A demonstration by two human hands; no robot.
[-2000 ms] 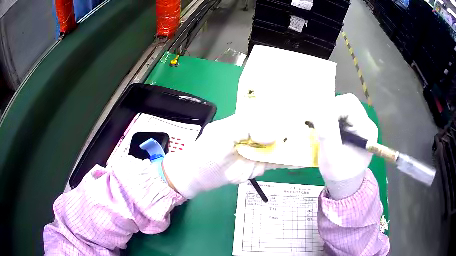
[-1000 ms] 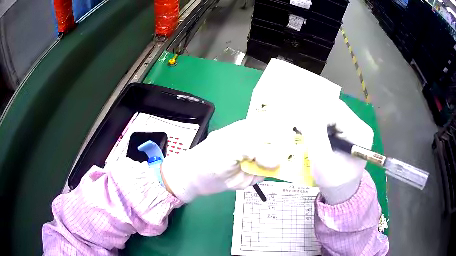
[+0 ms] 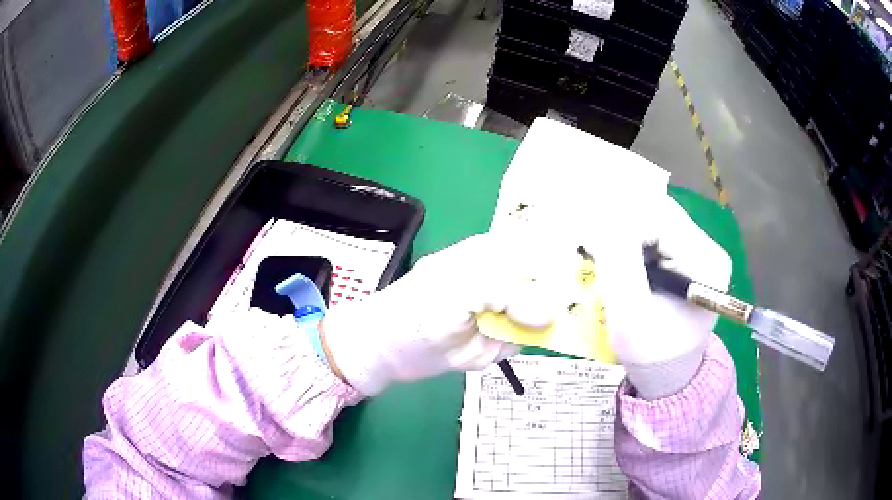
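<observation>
My left hand (image 3: 440, 308), in a white glove with a blue wrist strap (image 3: 307, 305), pinches a pale yellow sheet (image 3: 548, 335) at its lower left. A white sheet (image 3: 587, 166) stands up behind it, overexposed, with a few small dark marks. My right hand (image 3: 670, 288), also gloved, holds a pen (image 3: 738, 311) with a dark barrel; its clear cap points to the lower right. The pen's front end is at the sheets but hard to make out in the glare. A printed form (image 3: 538, 430) lies below, with a black stick-like tool (image 3: 511, 377) on its upper left.
A black tray (image 3: 323, 186) on the left holds a red-marked sheet (image 3: 367, 256) and a dark flat device (image 3: 279, 273). The conveyor belt (image 3: 147, 186) runs along the left. Stacked black crates (image 3: 587, 73) stand behind the bench. A yellow piece (image 3: 342, 120) is at the far corner.
Both hands and the sheets have lowered slightly since the earliest frame, and the white sheet has tilted. The pen has shifted slightly left. Little differs from one second ago.
</observation>
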